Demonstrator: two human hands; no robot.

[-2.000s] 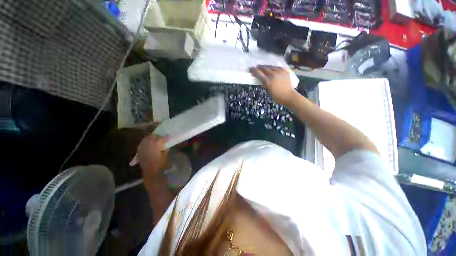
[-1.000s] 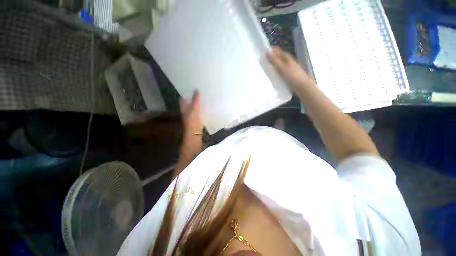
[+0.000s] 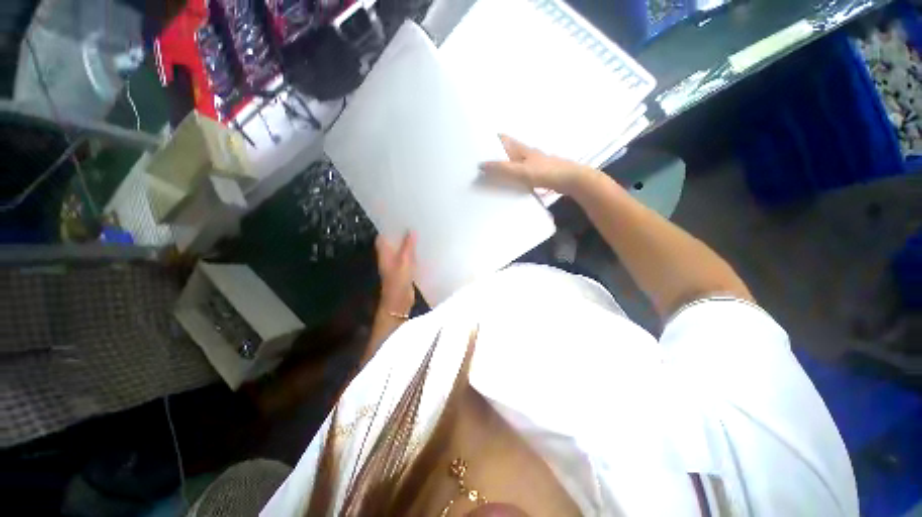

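A white parts tray, its plain flat face showing, is held in front of me. My left hand grips its left lower edge, with the fingers partly hidden. My right hand rests on its right side; the thumb and fingers lie on the face and edge. The tray overlaps a stack of white trays with rows of pockets at the back right. Small shiny metal parts lie in a loose heap on the green top, left of the held tray.
A cream parts box with dark parts stands left. Another cream box stands behind it. Rows of dark assemblies lie on red at the back. Blue bins stand at right. A fan shows at the bottom left edge.
The view has turned right. Earlier my hands held a narrow white piece and a tray apart; now both are on one tray, which has moved over toward the tray stack.
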